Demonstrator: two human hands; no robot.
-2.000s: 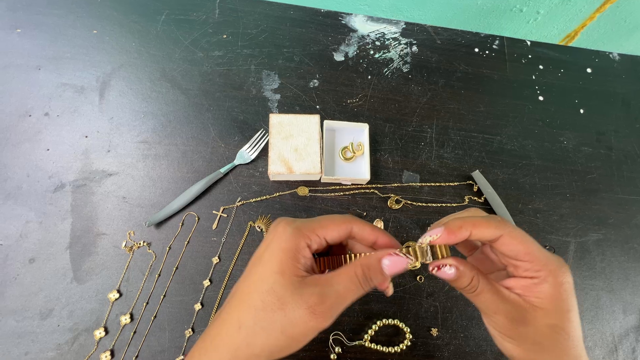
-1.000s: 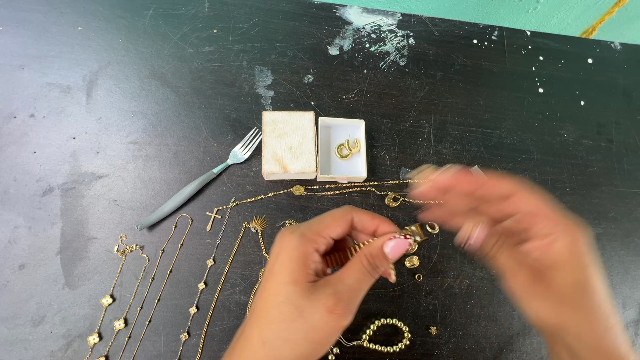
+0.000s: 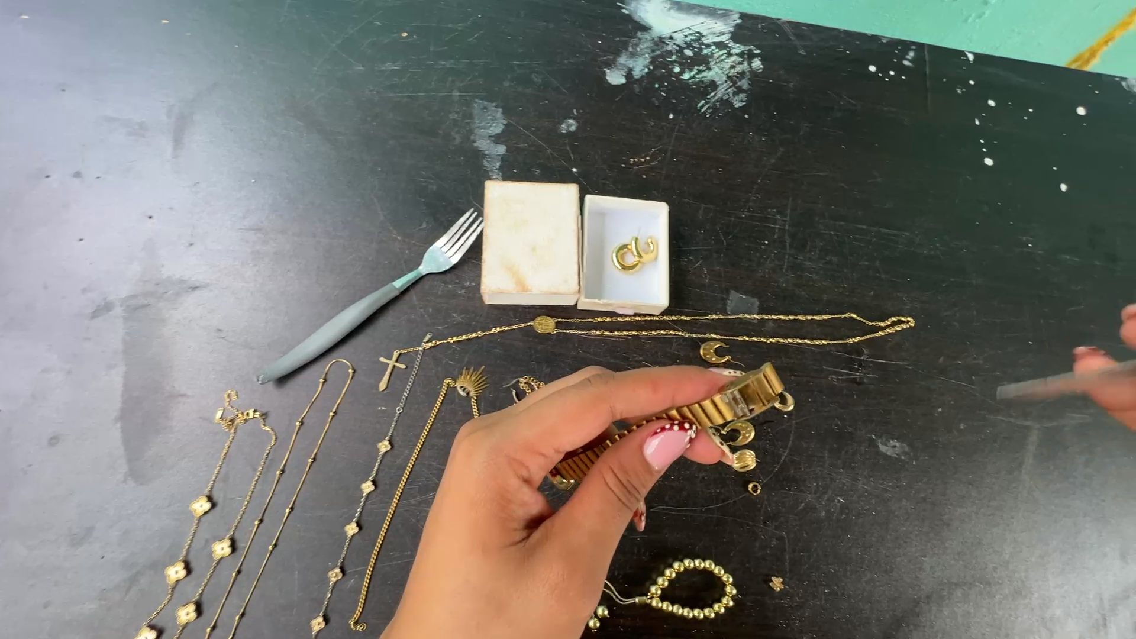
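Note:
Near the middle, my left hand pinches a gold-coloured link bracelet or watch band between thumb and fingers, above the dark table. At the right edge my right hand, only partly in view, holds a flat grey strip-like tool, which is blurred. Gold-coloured earrings lie just beyond the band, partly hidden by it. Below them is a gold bead bracelet with a cord. A gold chain with a cross pendant stretches across the table behind my left hand.
A white box lid sits beside an open white box holding gold hoop earrings. A grey-handled fork lies to their left. Several gold necklaces are spread at lower left. Far right is a green surface.
My right hand has left the band and moved right, and now holds the grey strip, which lay at the right of the chain two seconds ago. My left hand still holds the band.

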